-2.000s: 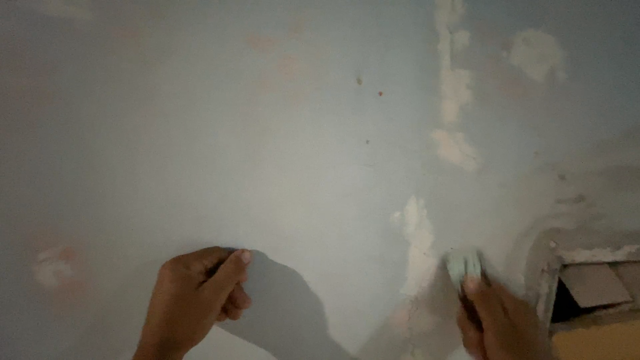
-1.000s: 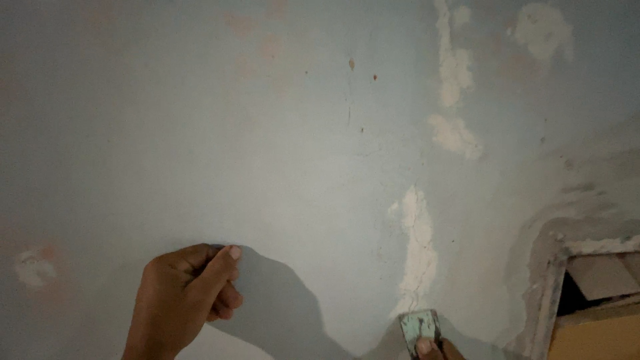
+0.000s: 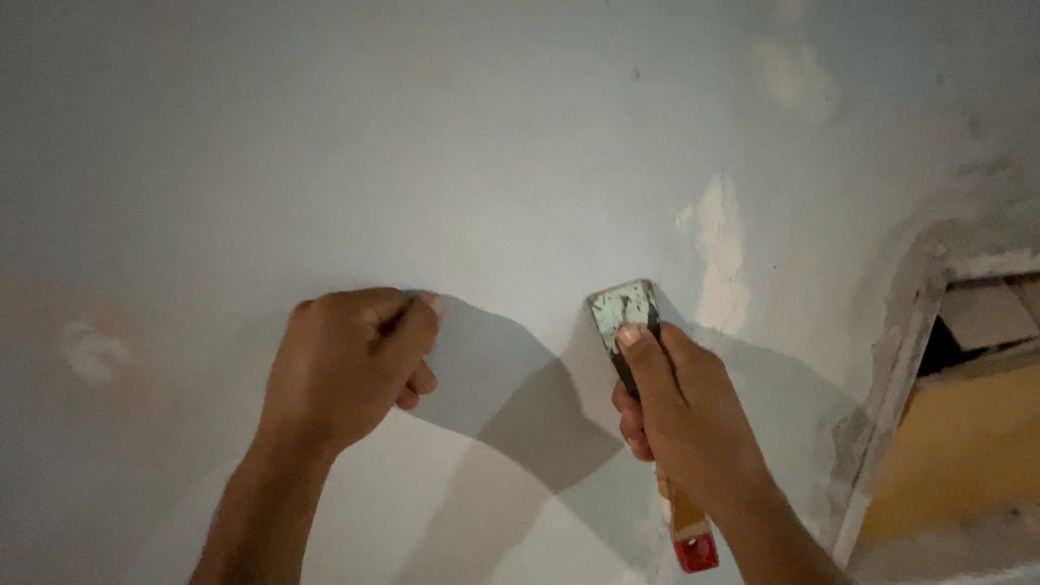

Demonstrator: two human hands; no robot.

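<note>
My right hand point(image 3: 682, 398) grips a putty knife point(image 3: 626, 309) by its yellow handle with a red end, the thumb lying on the blade. Pale filler and dark marks cover the blade, which is against or close to the grey-blue wall point(image 3: 504, 203). Just right of the blade runs an uneven white filler patch point(image 3: 721, 252). To the left, my left hand point(image 3: 357, 366) is at the wall with its fingers curled and thumb against the forefinger; whether something small is pinched there cannot be seen.
At the lower right is a framed opening point(image 3: 894, 374) in the wall, with rough edges and a yellow surface point(image 3: 967, 439) inside. Another filler patch point(image 3: 796, 81) lies at the upper right, and a whitish patch point(image 3: 97, 349) at the far left. Shadows of my arms fall between my hands.
My right hand with the putty knife has moved up and left from the lower end of the filler patch, and the knife's handle now shows. My left hand keeps its curled shape.
</note>
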